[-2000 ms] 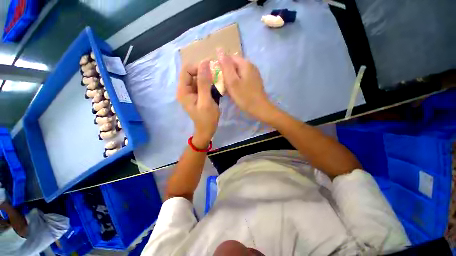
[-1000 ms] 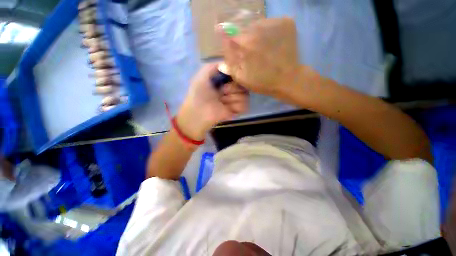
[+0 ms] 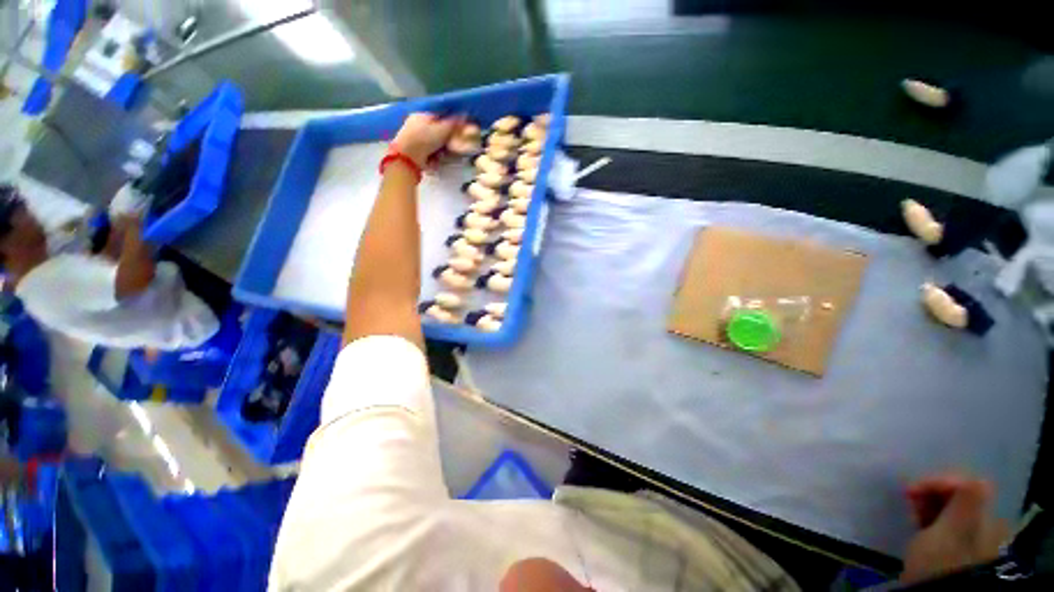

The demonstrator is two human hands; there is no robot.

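Note:
My left hand [image 3: 423, 137], with a red band at the wrist, is in the blue tray [image 3: 303, 191], its fingers on a joined doll part [image 3: 465, 140] at the top of the rows. Peach parts with dark ends [image 3: 475, 220] lie in two rows along the tray's right side. My right hand [image 3: 954, 520] is low at the right edge of the bench, blurred, its fingers curled; whether it holds anything cannot be told. The green glue cup [image 3: 754, 331] stands on the brown cardboard pad [image 3: 803, 278], with clear tape around it.
Joined doll parts [image 3: 948, 305] lie on the bench's right side, and another [image 3: 926, 94] lies on the dark green belt. A crumpled white rag [image 3: 1029, 260] is at the right edge. A co-worker [image 3: 116, 289] is at the left beside a blue crate [image 3: 199, 162].
The view has swung left. My hands have parted from over the pad: the left has moved into the tray with a part, the right down to the right. A second row now shows in the tray.

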